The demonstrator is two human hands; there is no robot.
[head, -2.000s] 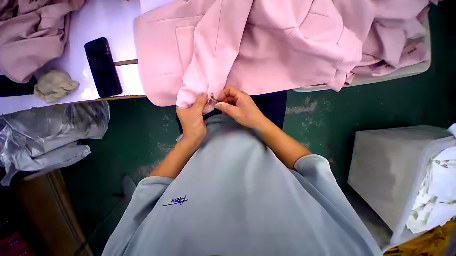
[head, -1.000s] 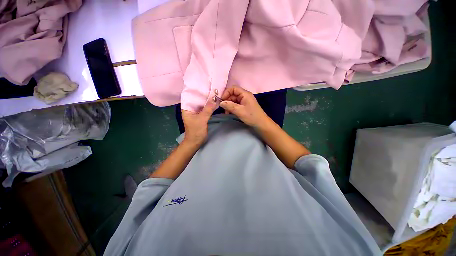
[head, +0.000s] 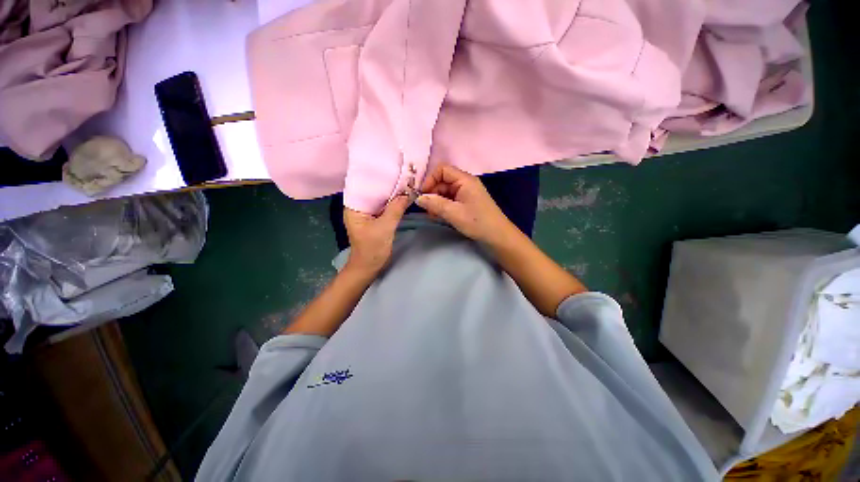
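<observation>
A pink jacket lies spread over the table's front edge, with one sleeve running down across it towards me. Small brownish cuff buttons show in a row near the sleeve end. My left hand is closed on the left side of the cuff. My right hand is at the right side of the buttons, thumb and fingertips pinched together. A tiny dark or metallic thing shows at its fingertips, too small to name. The fingertips of both hands nearly meet.
On the white table lie a black phone, a beige cloth wad and a pink heap. More pink jackets lie in a pale tray at right. Plastic bags hang below left. A white bin stands at lower right.
The cuff was bunched in my fingers two seconds ago and now lies flatter, with more of the button row showing. My hands have shifted only slightly.
</observation>
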